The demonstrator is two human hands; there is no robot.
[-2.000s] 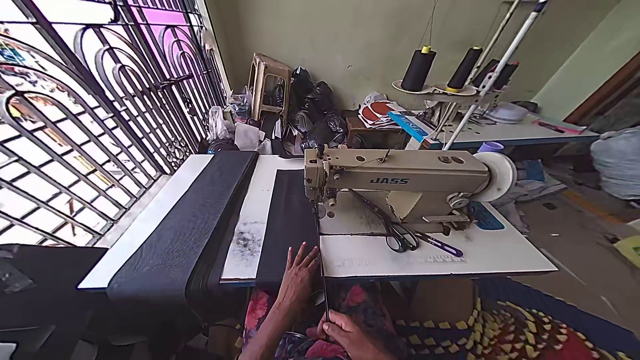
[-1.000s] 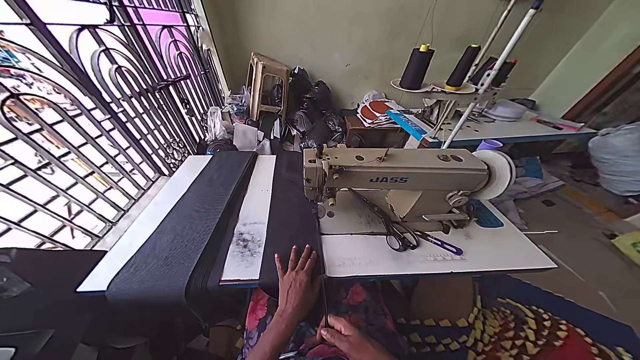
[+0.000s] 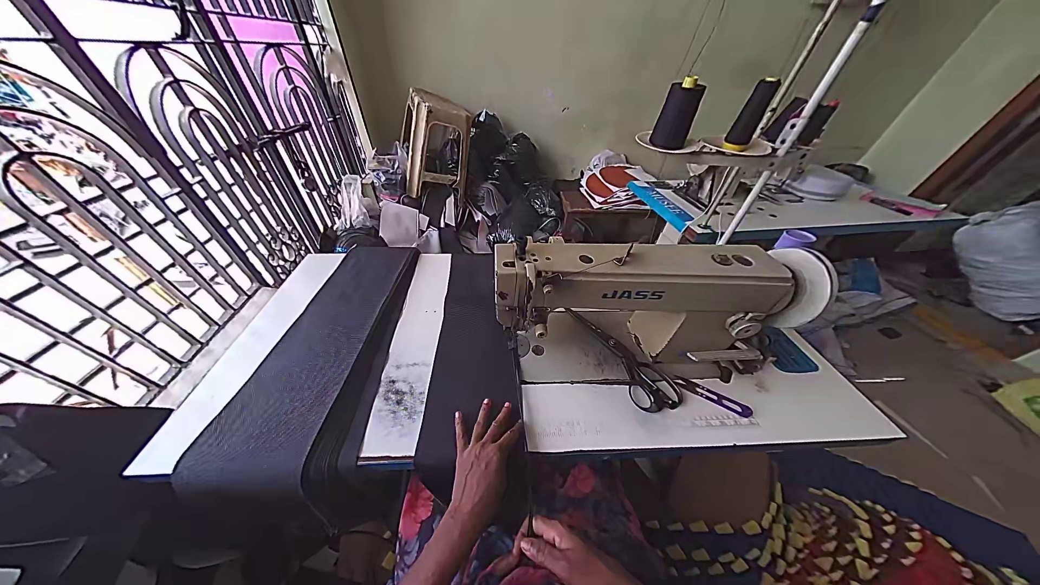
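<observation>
A strip of dark fabric (image 3: 467, 341) runs lengthwise over the white table, its right edge at the needle area of a beige sewing machine (image 3: 650, 280). My left hand (image 3: 486, 459) lies on that strip with fingers spread, near the table's front edge. Below the edge, over my lap, my right hand (image 3: 561, 548) pinches a thin dark edge or strip between thumb and fingers. A thick stack of dark fabric (image 3: 284, 366) drapes over the table further left. Black-handled scissors (image 3: 638, 370) and a purple-handled tool (image 3: 715, 398) rest on the machine bed and table, right of the needle.
The white tabletop (image 3: 812, 410) extends right of the machine. Behind stand thread cones (image 3: 678, 114) on a stand, a second table (image 3: 877, 213), a plastic stool (image 3: 439, 146) and black plastic bags (image 3: 516, 175). A metal grille (image 3: 162, 162) borders the left side.
The dark strip under my left hand has slid away from me, its far end now reaching further back beside the machine head. Both hands stay in much the same places.
</observation>
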